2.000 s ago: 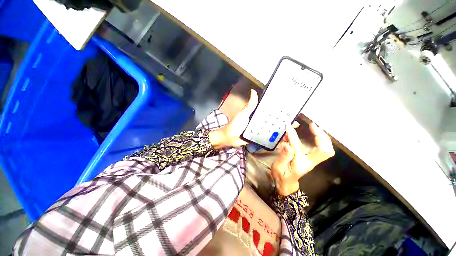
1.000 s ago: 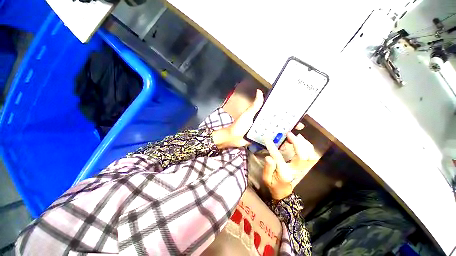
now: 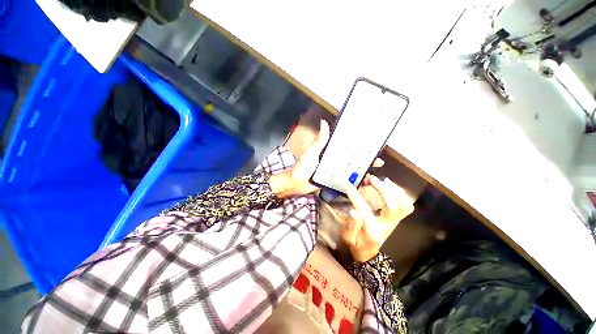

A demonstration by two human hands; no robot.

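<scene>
A smartphone (image 3: 363, 134) with a lit white screen and a small blue button near its lower end is held over the table's front edge. My left hand (image 3: 306, 166) grips its lower left side, thumb along the edge. My right hand (image 3: 376, 212) is at the phone's lower end with the index finger extended towards the screen near the blue button. Its other fingers are loosely bent and hold nothing. Whether the fingertip touches the glass cannot be told.
The white sewing table (image 3: 470, 153) has sewing machine parts (image 3: 493, 62) at upper right. A blue tub (image 3: 65, 176) with black fabric (image 3: 137, 130) stands at left. Camouflage fabric (image 3: 470, 287) lies below the table edge at lower right. Dark fabric (image 3: 98, 8) shows on a side surface at upper left.
My right hand's spread fingers have drawn in and its index finger has come to the screen's lower end. My left hand keeps its hold. The whole view has shifted slightly.
</scene>
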